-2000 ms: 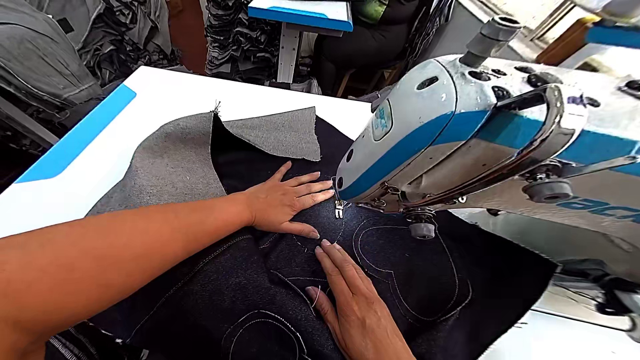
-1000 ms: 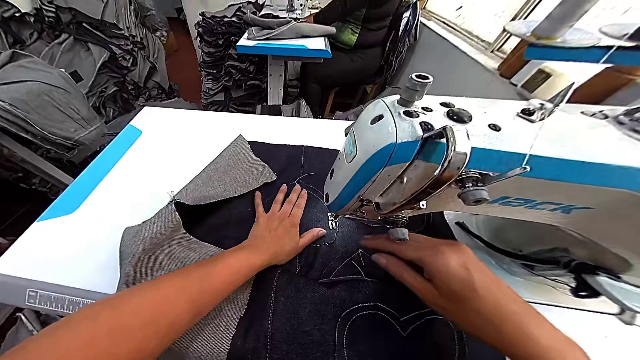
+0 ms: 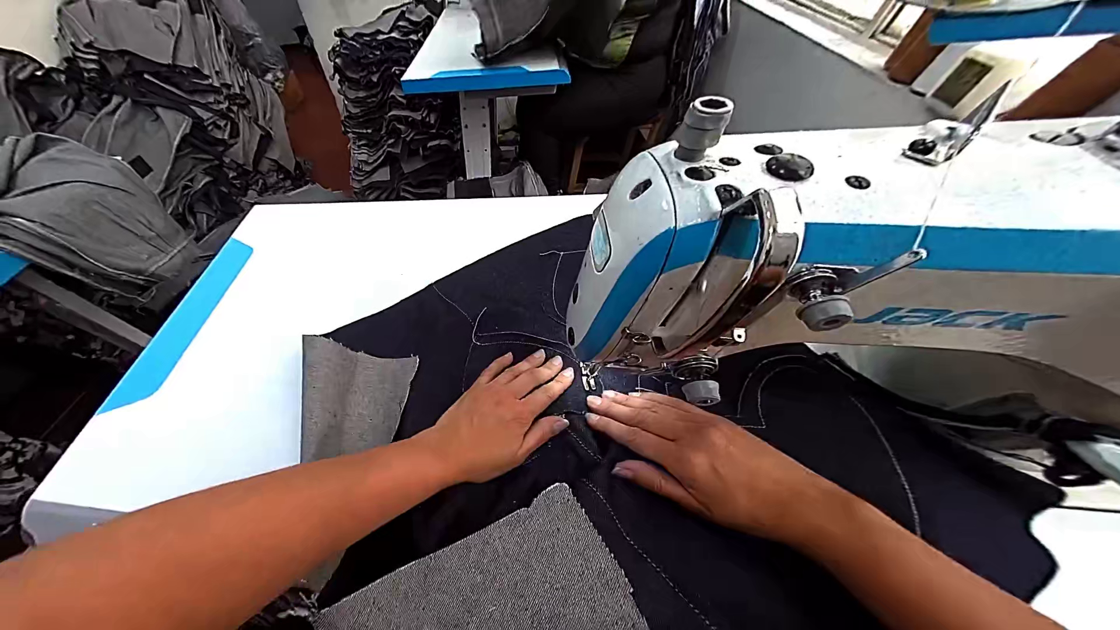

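Dark denim fabric (image 3: 516, 297) with pale stitched lines lies over the table and under the presser foot (image 3: 589, 378) of a white and blue Jack sewing machine (image 3: 630, 219). My left hand (image 3: 503, 416) rests flat on the denim just left of the foot, fingers spread. Palm down, my right hand (image 3: 691, 446) presses the cloth close to the foot on its near right side. Neither hand grips anything. A grey underside of the denim (image 3: 507, 569) shows in a turned-over part near me, and another grey flap (image 3: 354, 398) lies left of my left hand.
The white table (image 3: 297, 280) has a blue edge strip at left. Grey garments (image 3: 96, 192) are heaped beyond it, with a stack of dark folded cloth (image 3: 394, 114) farther back. A person in dark clothing (image 3: 586, 96) sits at another table (image 3: 481, 79). Thread runs over the machine arm.
The denim has been turned and shifted under the machine; the heart-shaped stitching seen near me earlier is no longer there. My right hand has moved to the near side of the foot since one second ago.
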